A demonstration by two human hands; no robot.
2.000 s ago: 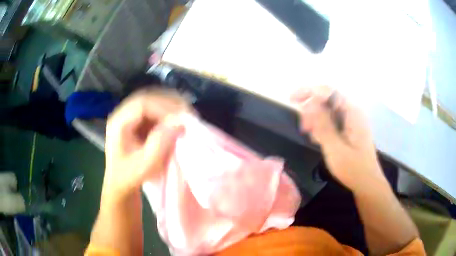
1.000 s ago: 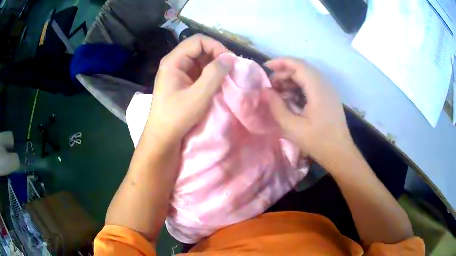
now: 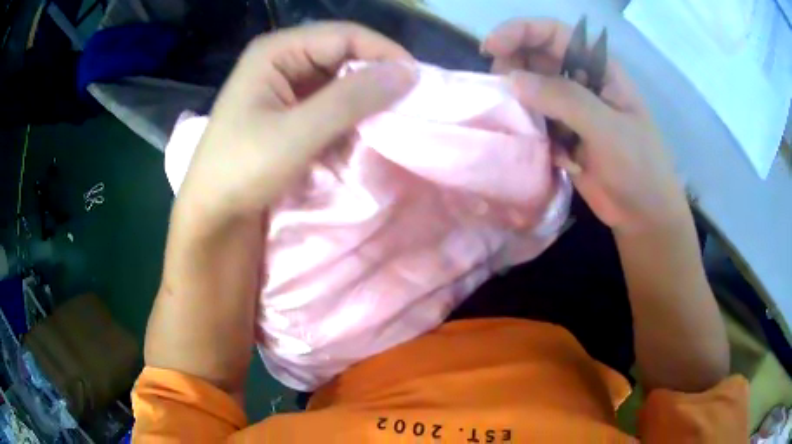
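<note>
A shiny pink satin piece point(image 3: 408, 217) hangs in folds between my hands, its lower part against my orange top. My left hand point(image 3: 295, 113) pinches its upper left edge between thumb and fingers. My right hand point(image 3: 608, 130) holds its upper right edge with the thumb and a finger. Dark thread snips point(image 3: 586, 59) also sit in my right hand, their two short blades pointing up and apart. The fingertips behind the fabric are partly hidden.
A pale table point(image 3: 695, 130) with a worn edge runs along the right, with printed paper sheets point(image 3: 725, 65) on it. A dark blue rounded thing point(image 3: 126, 59) is at upper left. A brown box point(image 3: 82, 351) and wire rack stand on the green floor at lower left.
The hands have moved apart and the top edge of the pink piece is now stretched between them. The snips' blades now show clearly. Two seconds ago the right hand was off the fabric.
</note>
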